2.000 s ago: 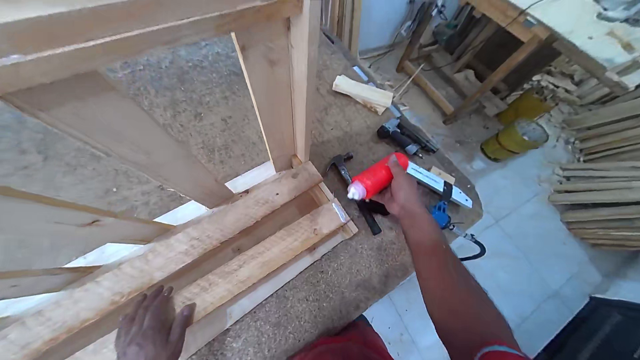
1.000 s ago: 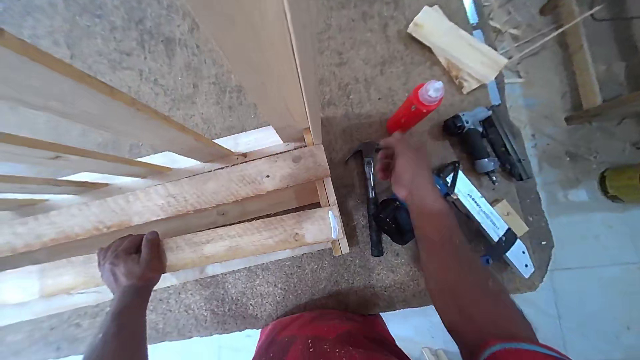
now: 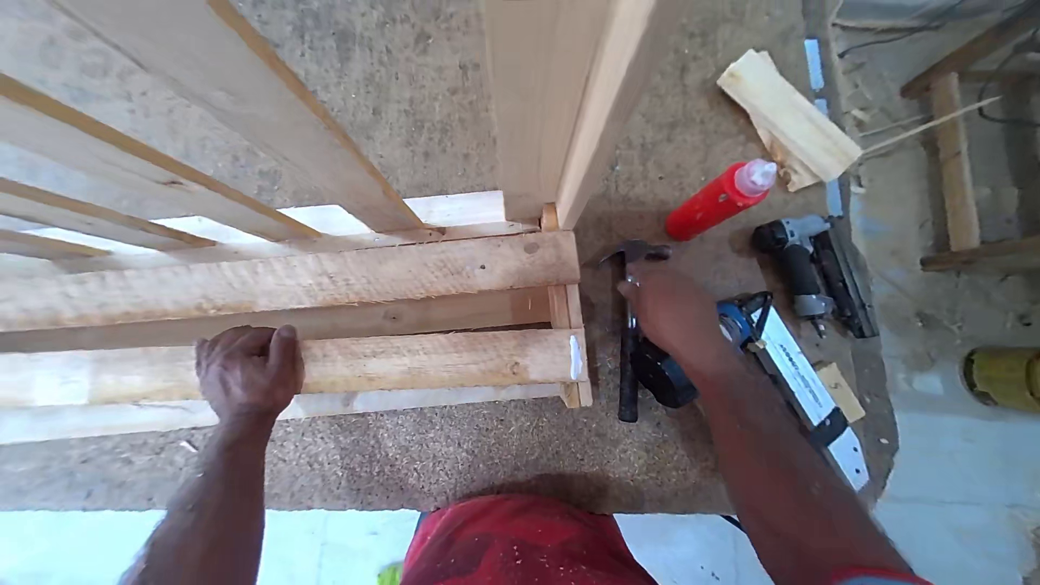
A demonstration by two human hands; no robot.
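Observation:
My left hand (image 3: 248,370) grips the front wooden slat (image 3: 431,361) of a slatted wood frame, its fingers curled over the board. A white smear, like glue, lies on that slat's right end. At the claw hammer (image 3: 628,357), my right hand (image 3: 670,309) has its fingers at the upper handle, just below the head; whether they are closed round it is unclear. The red glue bottle (image 3: 707,203) stands on the bench just beyond that hand, its pale nozzle up. A black and blue tool (image 3: 666,378) lies partly hidden under my right wrist.
A pneumatic nailer (image 3: 804,272) lies right of the bottle, near the bench edge. Closer to me is a white metal straightedge or saw blade (image 3: 804,366). A wood offcut (image 3: 788,122) lies at the back right. Upright boards (image 3: 561,106) rise from the frame. A yellow container (image 3: 1003,378) is on the floor.
The red bottle, in my right hand two seconds ago, now stands on the bench, released. My right hand has moved to the hammer. My left hand stays on the front slat. The view has shifted.

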